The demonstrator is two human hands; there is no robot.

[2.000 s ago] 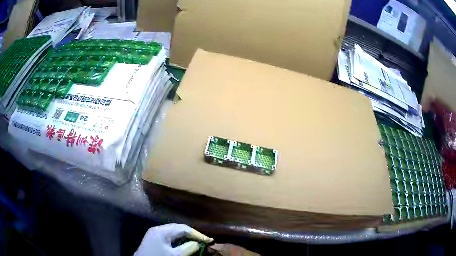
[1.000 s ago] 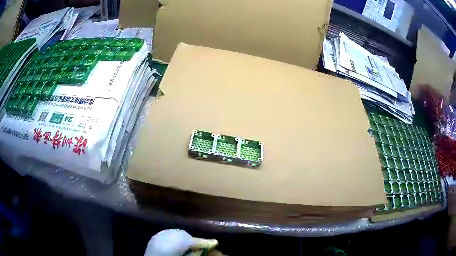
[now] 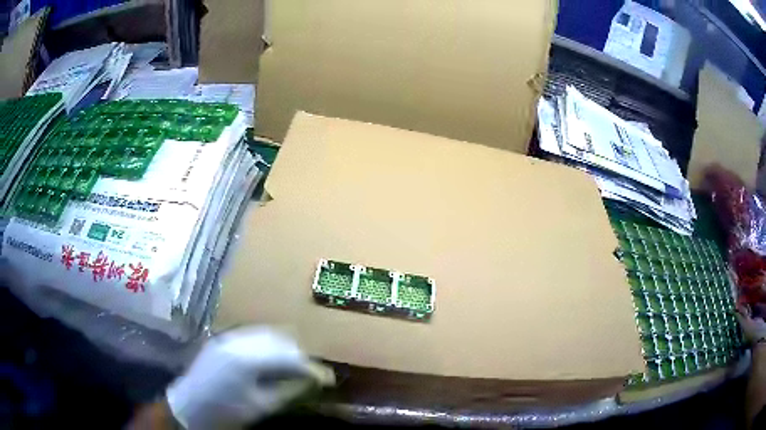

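Note:
A row of three joined green square units [image 3: 375, 288] with pale edges lies near the front of a tan cardboard sheet [image 3: 453, 218]. My left hand [image 3: 248, 378], in a white glove with yellowish fingertips, is raised at the front left edge of the cardboard, left of and below the row, not touching it. It is motion-blurred, and whether it holds anything cannot be told. My right hand is out of the picture.
Green units [image 3: 126, 138] lie on a thick newspaper stack [image 3: 201, 201] at left. Right of the cardboard are a green grid of units [image 3: 680, 294] and loose papers [image 3: 621, 151]. Cardboard [image 3: 403, 67] stands behind. Another person's hand [image 3: 750, 326] is at the right edge by red parts [image 3: 747, 260].
My left hand has come up and left from below the bench edge to the cardboard's front left corner. My right hand's bare fingers have left the picture. The row of three units stays on the cardboard.

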